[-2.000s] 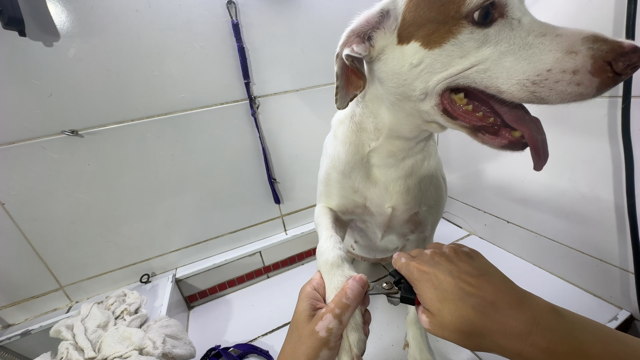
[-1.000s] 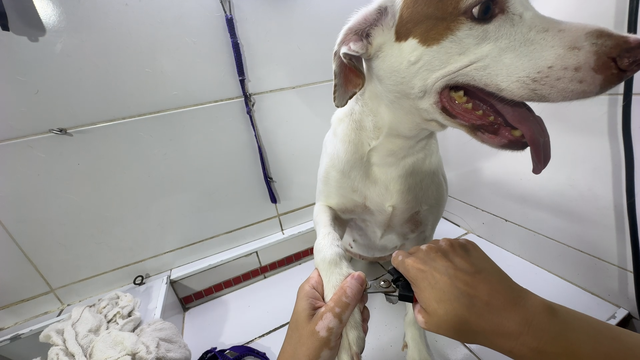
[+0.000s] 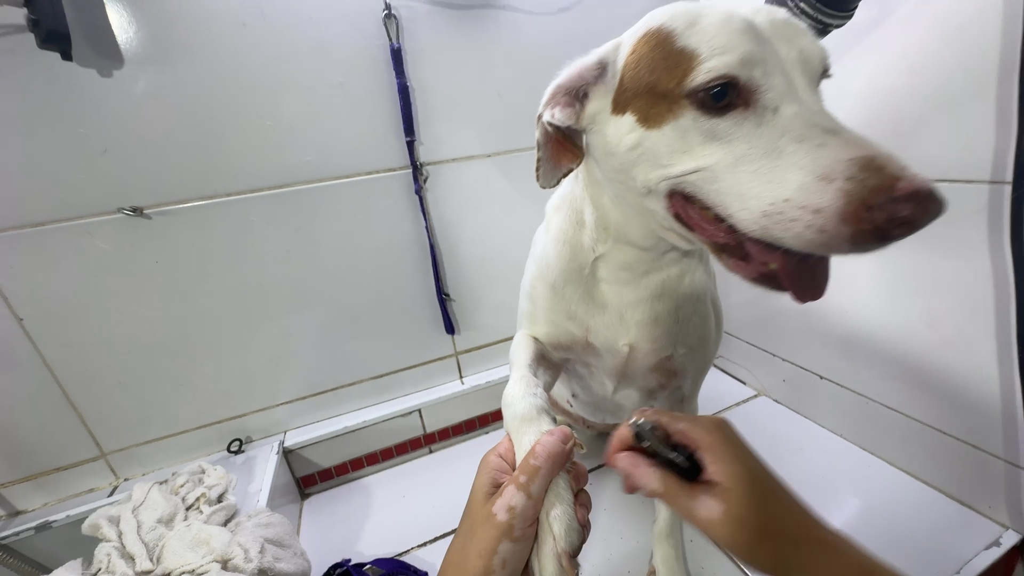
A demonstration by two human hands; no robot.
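Observation:
A white dog [image 3: 624, 296] with a brown patch round one eye sits facing me, its head turned to the right, mouth open and tongue out. My left hand [image 3: 524, 496] is wrapped around its raised foreleg [image 3: 530, 408], the thumb lying on top near the paw. Just right of that paw, apart from it, my right hand [image 3: 704, 472] grips a nail clipper [image 3: 668, 450] with dark handles. The clipper is blurred and its jaws are mostly hidden by my fingers.
Crumpled whitish towels [image 3: 192, 528] lie at the lower left. A purple strap [image 3: 416, 176] hangs from a metal clip on the tiled wall. Purple webbing [image 3: 374, 568] shows at the bottom edge. A low ledge with red tiles [image 3: 400, 448] runs behind the dog.
My right hand has drawn the clipper away from the paw, to the right. The dog has lowered and turned its head. My left hand still holds the foreleg.

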